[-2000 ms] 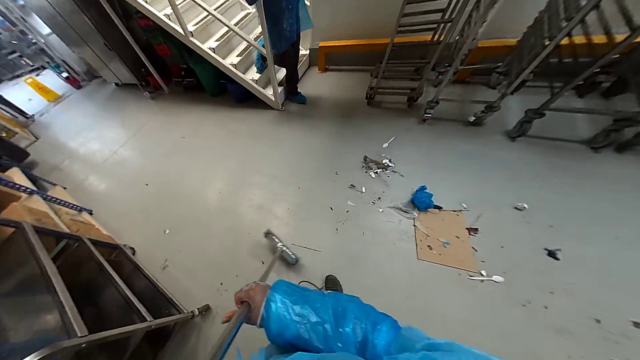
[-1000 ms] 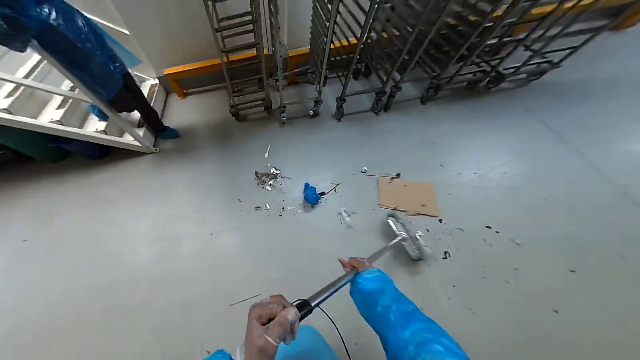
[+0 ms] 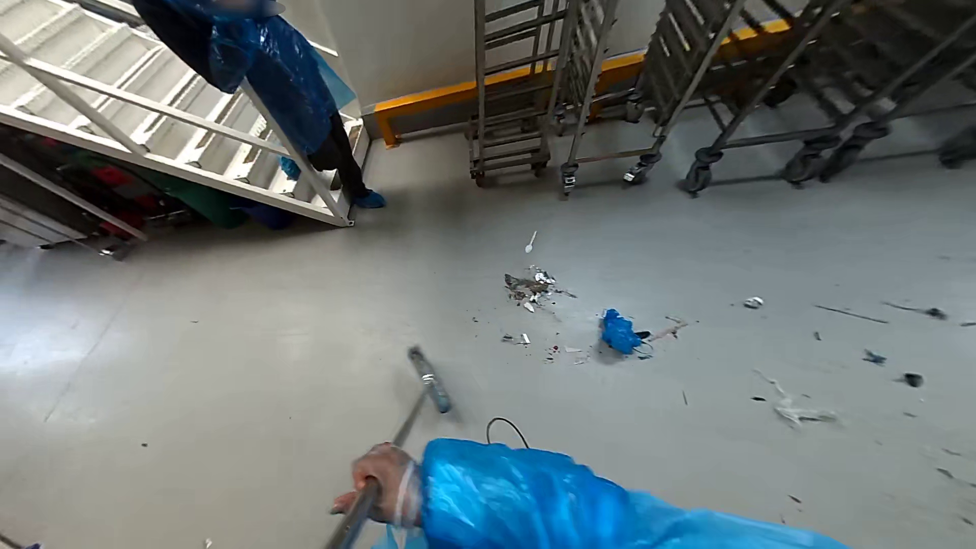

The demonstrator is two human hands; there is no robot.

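Note:
My right hand [image 3: 385,484], in a clear glove below a blue plastic sleeve, is closed around the metal pole [image 3: 412,419] of a long-handled floor sweeper. Its narrow grey head [image 3: 429,380] rests on the floor, blurred; whether it is a brush or a squeegee I cannot tell. My left hand is out of view. Beyond the head and to its right lie a small pile of dark and silvery scraps [image 3: 531,287], a white plastic spoon [image 3: 531,242] and a crumpled blue plastic item [image 3: 621,332]. Farther right are a foil ball [image 3: 753,303] and a torn piece of clear plastic [image 3: 801,412].
A person [image 3: 293,84] in a blue plastic gown and shoe covers stands by white metal stairs [image 3: 183,164] at the upper left. Wheeled metal racks [image 3: 518,99] line the wall along a yellow rail [image 3: 427,99]. Small dark bits [image 3: 913,379] are scattered at the right.
The brown cardboard that lay right of the blue plastic no longer shows there. My left hand, on the pole one second ago, has left the view. The view has swung between frames.

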